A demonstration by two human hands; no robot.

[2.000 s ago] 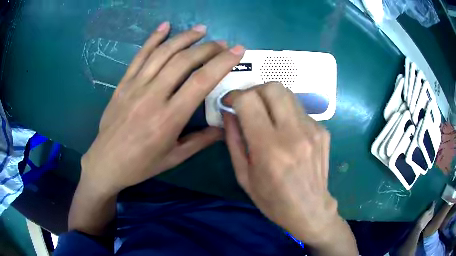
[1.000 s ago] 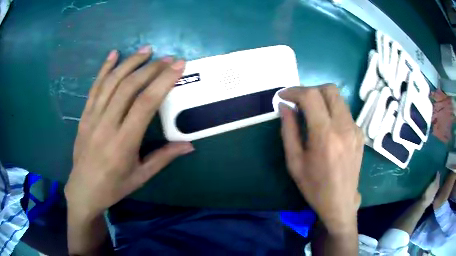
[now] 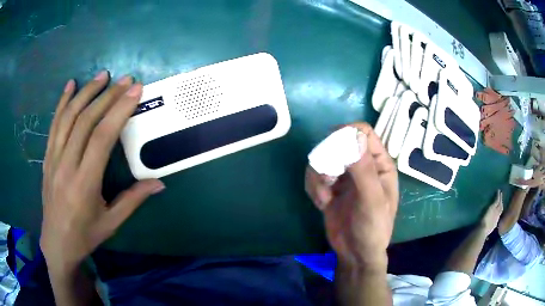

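Note:
A white front cover [image 3: 239, 75] lies face up on the dark green bench, tilted a little, with a dot grille, a long black display window and a small black logo label. My left hand [image 3: 98, 155] rests at the cover's left end, fingertips on its upper left corner and thumb at its lower left corner. My right hand [image 3: 358, 191] is right of the cover, off it, turned partly up. It holds a white wiping cloth [image 3: 336, 154] between thumb and fingers. An overlapping stack of covers [image 3: 427, 156] lies at the right of the bench.
A pale rail [image 3: 412, 27] runs along the bench's far right edge. A reddish-orange piece [image 3: 496, 119] lies beyond the stack. Co-workers' arms [image 3: 478, 239] and white sleeves show at lower right. A striped garment [image 3: 7, 269] shows at lower left. My dark blue clothing is below the bench edge.
My right hand has moved off the cover's window to the right and turned, showing more of the cloth. The whole window is now uncovered. My left hand stays on the cover's left end.

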